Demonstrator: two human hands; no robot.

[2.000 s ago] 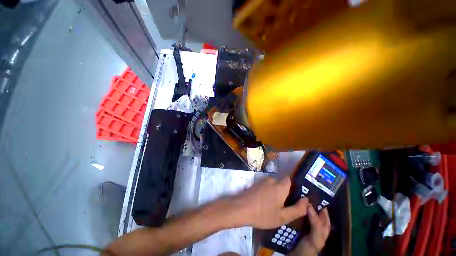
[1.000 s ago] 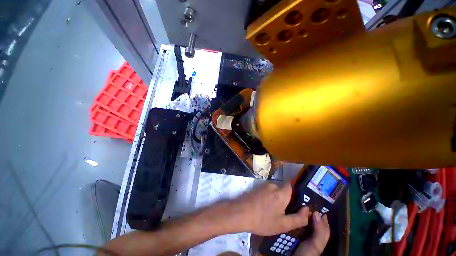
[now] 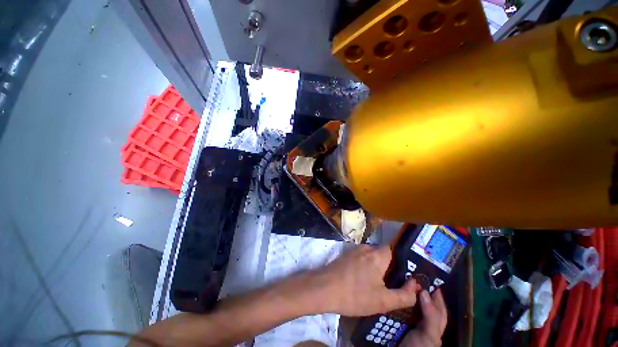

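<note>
A black teach pendant (image 3: pixel 434 261) with a lit blue-white screen and white number keys lies tilted at the lower right. My left hand (image 3: pixel 362 281) reaches in from the lower left and grips its left side, a digit at the buttons below the screen. My right hand (image 3: pixel 430 322), partly cut off by the bottom edge, holds its lower right side, thumb beside the same buttons. The fingers under the pendant are hidden. A large gold cylinder (image 3: pixel 474 142) covers part of the black and copper-brown work fixture (image 3: pixel 315 186), which bears cream-white scraps.
A gold bracket (image 3: pixel 406 37) with holes is above the cylinder. A long black housing (image 3: pixel 213 227) lies left of the fixture on the white-silver base (image 3: pixel 298 261). Red trays (image 3: pixel 162 139) are on the floor at left. More red trays (image 3: pixel 586 298) and clutter stand on the green bench at right.
Since the first frame, the view has shifted and the gold cylinder and bracket show more sharply. Both hands remain on the pendant, with small shifts of the digits at its buttons.
</note>
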